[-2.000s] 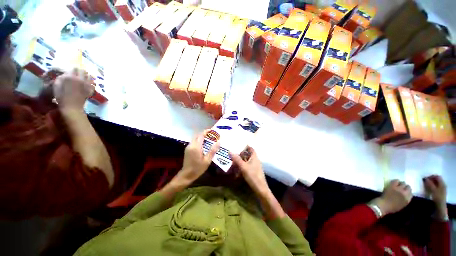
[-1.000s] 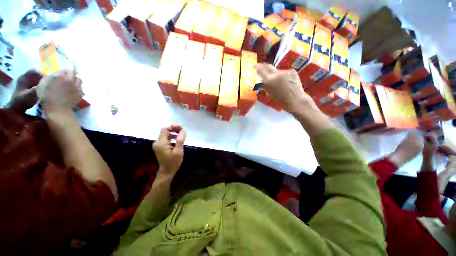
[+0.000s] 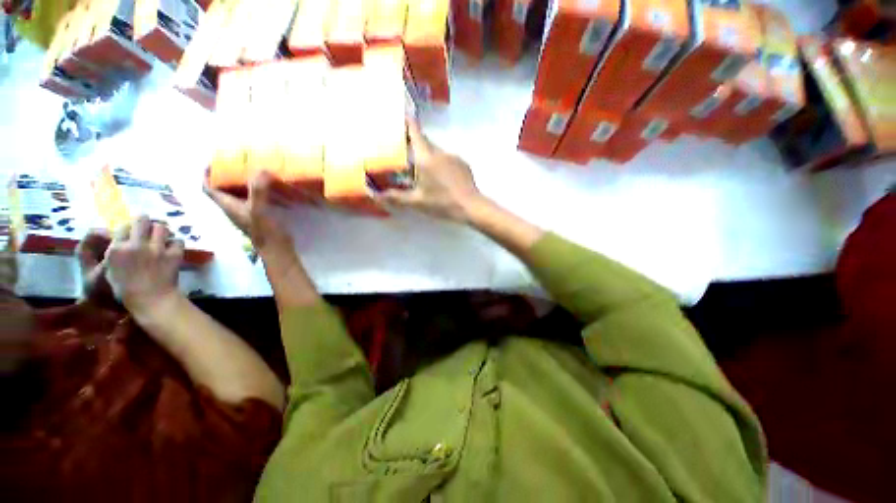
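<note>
A row of several orange-yellow retail cartons (image 3: 301, 123) stands side by side on the white table in front of me. My left hand (image 3: 257, 211) grips the near left part of the row, thumb and fingers against the carton ends. My right hand (image 3: 440, 183) holds the row's right side, fingers along the last carton and thumb near its near end. The two rightmost cartons sit slightly uneven with the others. Part of my right fingertips is blurred.
More cartons (image 3: 368, 22) stand behind the row. Stacked orange cartons (image 3: 629, 59) stand to the right. At left, another person's hands (image 3: 142, 260) are on a carton (image 3: 118, 196). Crumpled clear plastic (image 3: 84, 128) lies at back left. A red sleeve (image 3: 869, 285) shows at far right.
My right hand has moved from the right-hand stacks to the row's right side. My left hand, empty before, has moved to the row and taken hold. The view has shifted.
</note>
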